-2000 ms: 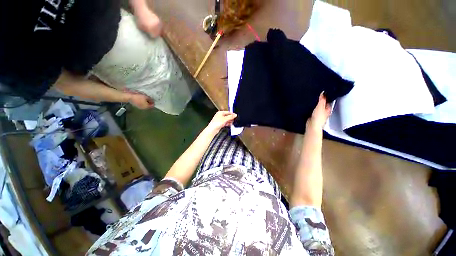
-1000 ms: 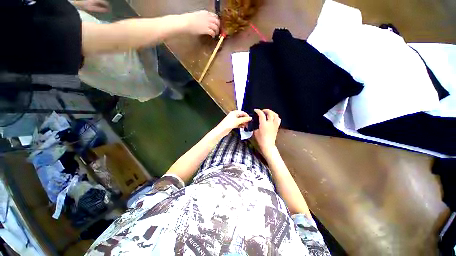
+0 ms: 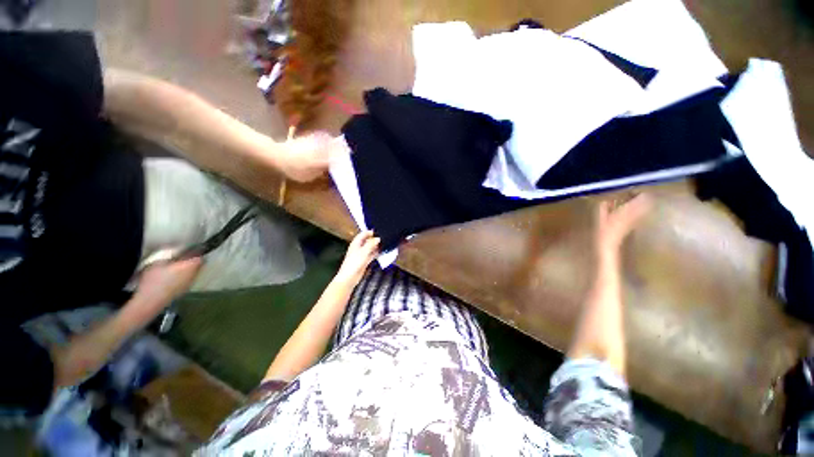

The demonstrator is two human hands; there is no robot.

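Note:
A black cut panel (image 3: 419, 165) lies on the brown table with a narrow white sheet (image 3: 347, 183) showing along its left edge. My left hand (image 3: 364, 245) holds the panel's near left corner at the table edge. My right hand (image 3: 622, 219) is off the panel, over the brown table, below the long black and white pile; it is slightly blurred, fingers apart, with nothing seen in it. Large white sheets (image 3: 535, 98) lie over black fabric (image 3: 625, 147) to the right of the panel.
Another person's hand (image 3: 308, 159) is beside the white sheet's left edge; their other hand (image 3: 170, 272) is near a dark long tool (image 3: 228, 230), blurred. A feather duster (image 3: 312, 58) lies at the back. More black and white pieces (image 3: 775, 134) lie at right. Scraps fill the lower left.
My right hand has left the panel corner and moved right. My left hand stays at the corner. The other person has reached in to the panel's left side. The view has turned right.

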